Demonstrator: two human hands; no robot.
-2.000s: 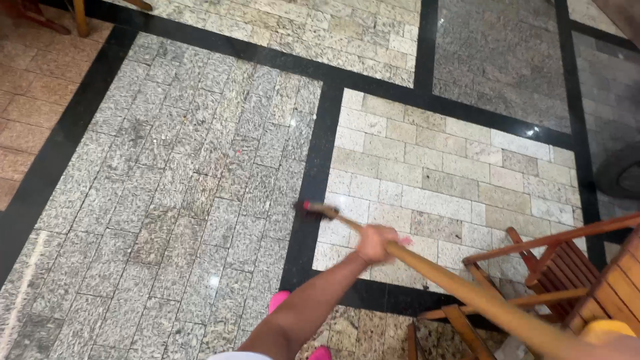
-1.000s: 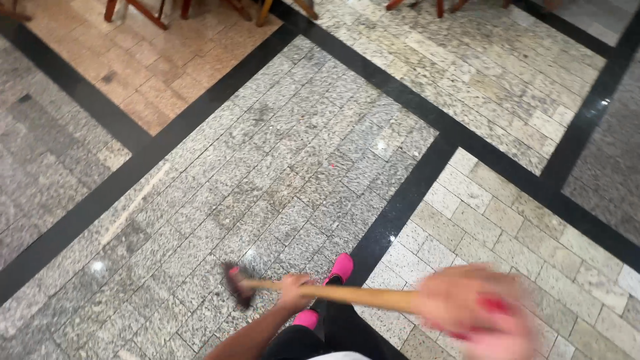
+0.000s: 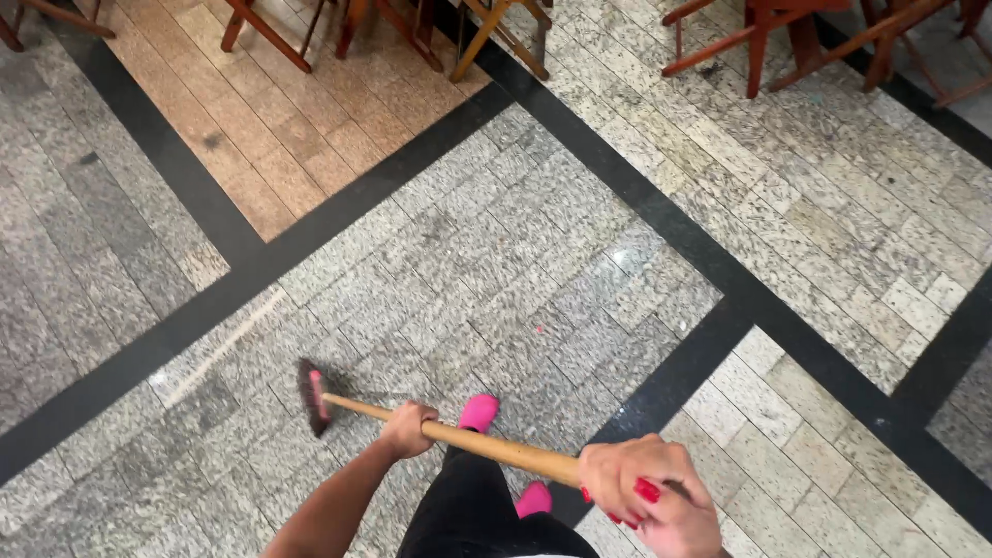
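Note:
A push broom with a long wooden handle (image 3: 504, 452) slants across the lower middle. Its dark head (image 3: 315, 397), with a pink part, rests at or just over the grey granite floor at the left end. My left hand (image 3: 411, 430) grips the handle partway down, close to the head. Around the top end of the handle my right hand (image 3: 651, 492) is closed, its red-painted nails showing. A small pink speck (image 3: 539, 328) lies on the grey tiles ahead of my feet.
Wooden folding chair legs (image 3: 267, 35) stand along the top left, and more wooden chairs (image 3: 756, 46) at the top right. My pink shoes (image 3: 480, 412) are below the handle. Black stone bands (image 3: 682, 232) divide the floor; a pale streak (image 3: 225, 349) marks the left tiles.
The view has swung toward the left since two seconds ago, and the wooden furniture at the lower right has left it. Both hands have stayed on the broom; its head now lies to the left of my feet.

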